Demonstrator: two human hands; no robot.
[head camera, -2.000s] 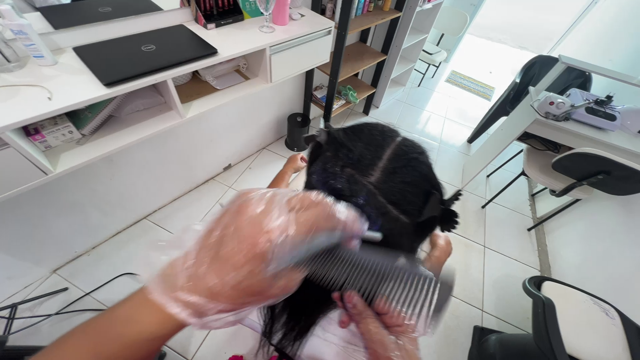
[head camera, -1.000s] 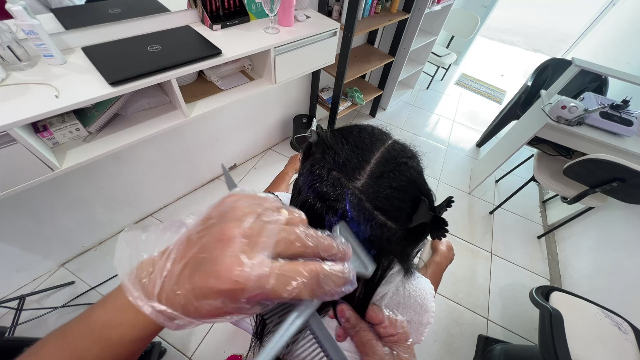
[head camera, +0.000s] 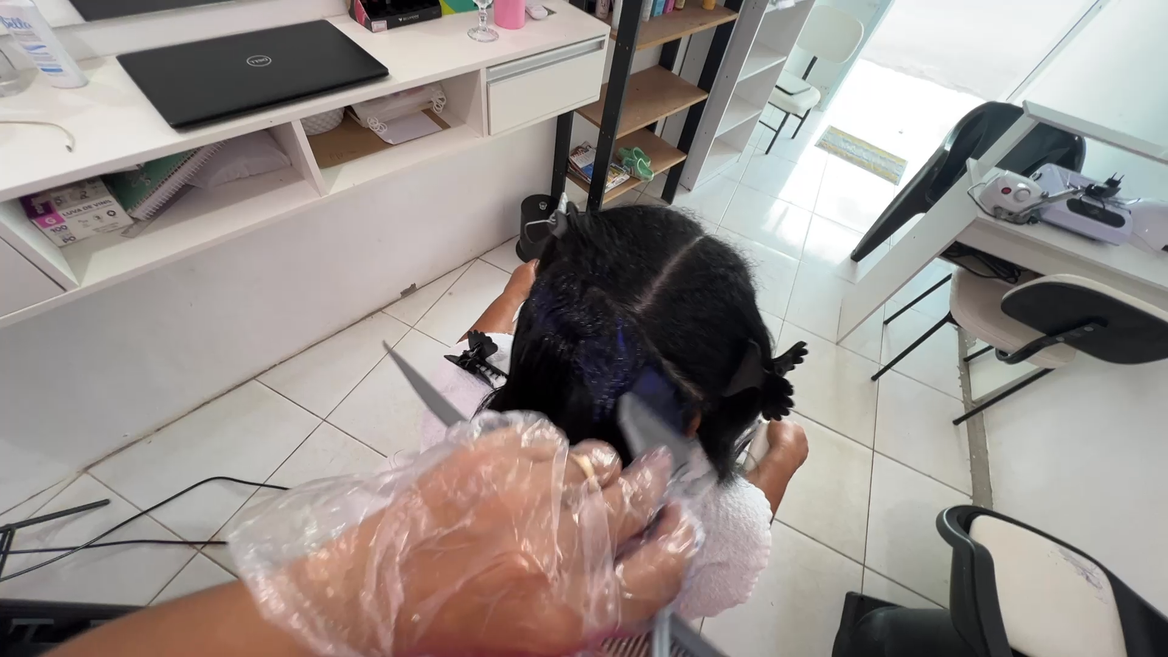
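My left hand (head camera: 511, 538), in a clear plastic glove, is closed around grey hairdressing tools at lower center. A pointed grey tail (head camera: 424, 383) sticks out at its upper left, and a flat grey tool end (head camera: 650, 431) lies against the hair. Comb teeth (head camera: 639, 646) show under the hand at the bottom edge. My right hand cannot be seen. Ahead is a seated person's black hair (head camera: 639, 274), parted, with blue-violet product on the left and back. Black claw clips hold hair at right (head camera: 787, 379) and rest on the left shoulder (head camera: 479, 358). A white towel (head camera: 730, 538) covers the shoulders.
A white counter (head camera: 438, 55) with a closed black laptop (head camera: 251, 71) runs along the left wall. Behind the person stand a shelf rack (head camera: 652, 96) and a black bin (head camera: 537, 224). Chairs (head camera: 1049, 584) and a white desk (head camera: 1031, 224) are at right. Cables (head camera: 182, 493) lie on the floor at left.
The wide comb has gone from across the back of the hair to mostly below my left hand. My right hand, seen at the bottom earlier, is out of sight.
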